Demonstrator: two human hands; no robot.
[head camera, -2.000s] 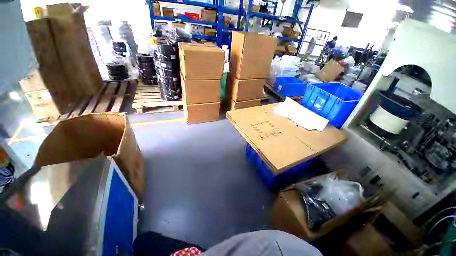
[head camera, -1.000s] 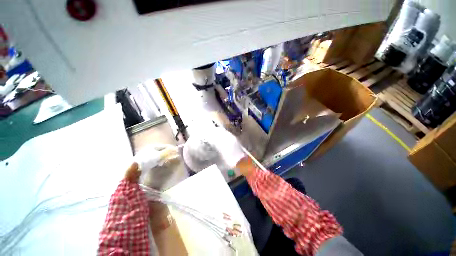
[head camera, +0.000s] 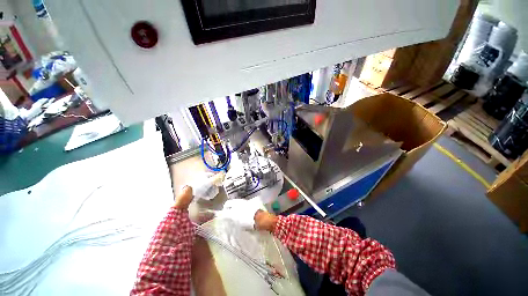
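White cables (head camera: 236, 250) run from the left under my hands and end in small reddish-brown and silver tips on the cream cable rest (head camera: 219, 263). My left hand (head camera: 204, 189), in a white glove, is at the left edge of the rotary table (head camera: 270, 192). My right hand (head camera: 240, 213), gloved, is just in front of the table, above the cables. Both hands are blurred, and I cannot tell what the fingers hold. Silver metal fixtures (head camera: 253, 175) stand on the disc beyond my hands.
A white control cabinet (head camera: 255, 60) overhangs the machine. A metal chute (head camera: 330, 147) and an open cardboard carton (head camera: 425, 118) are at the right. A pale rod (head camera: 305, 196) slants by red and green buttons. More cables lie on the white sheet (head camera: 43, 202) at the left.
The view has turned from the aisle back to the machine. My right hand has come back from over the disc towards me, and the fixtures now show clearly.
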